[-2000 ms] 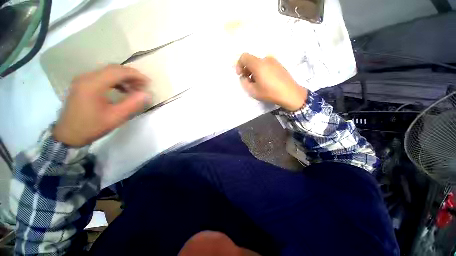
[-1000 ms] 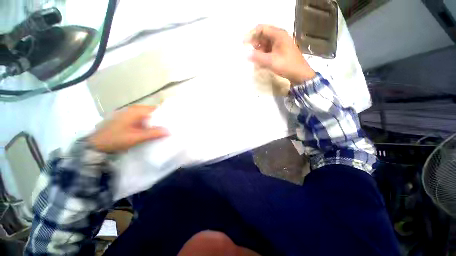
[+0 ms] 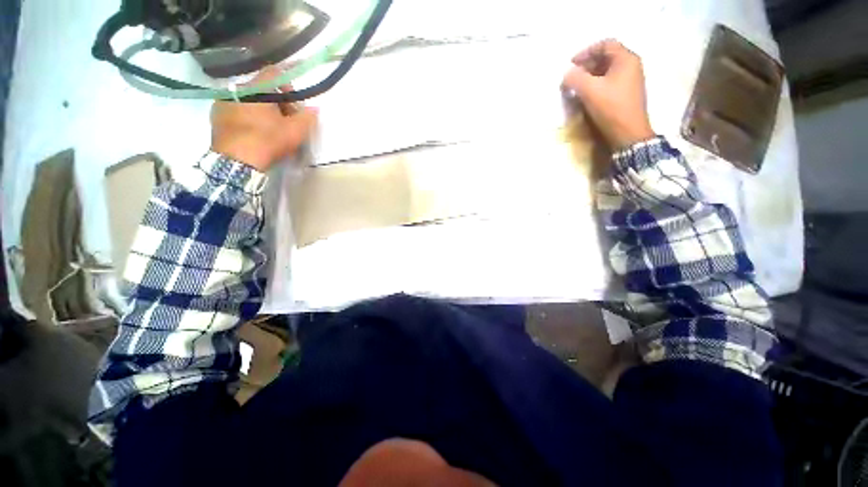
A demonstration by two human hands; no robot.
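Note:
A khaki cloth strip (image 3: 352, 200) lies flat on the white pressing sheet (image 3: 438, 266) in front of me, its right part fading into bright white. Thin dark edges of other strips show above it. My left hand (image 3: 259, 128) is above its left end, below the iron, with its fingers partly behind the hose. My right hand (image 3: 611, 93) is at the right side of the sheet, thumb and fingers curled together. A bright white area spans between the hands; I cannot tell whether either hand pinches a white piece.
The iron (image 3: 252, 36) stands at the upper left, with a dark cord and pale green hose (image 3: 328, 86) looping near my left hand. A brown metal rest (image 3: 733, 100) lies at right. Khaki bundles (image 3: 55, 224) lie at left, one tied with cord. A fan (image 3: 855, 457) shows lower right.
The view has shifted left, bringing the iron and bundles further in. Both hands are now farther up the table and wider apart. A khaki strip shows between my forearms.

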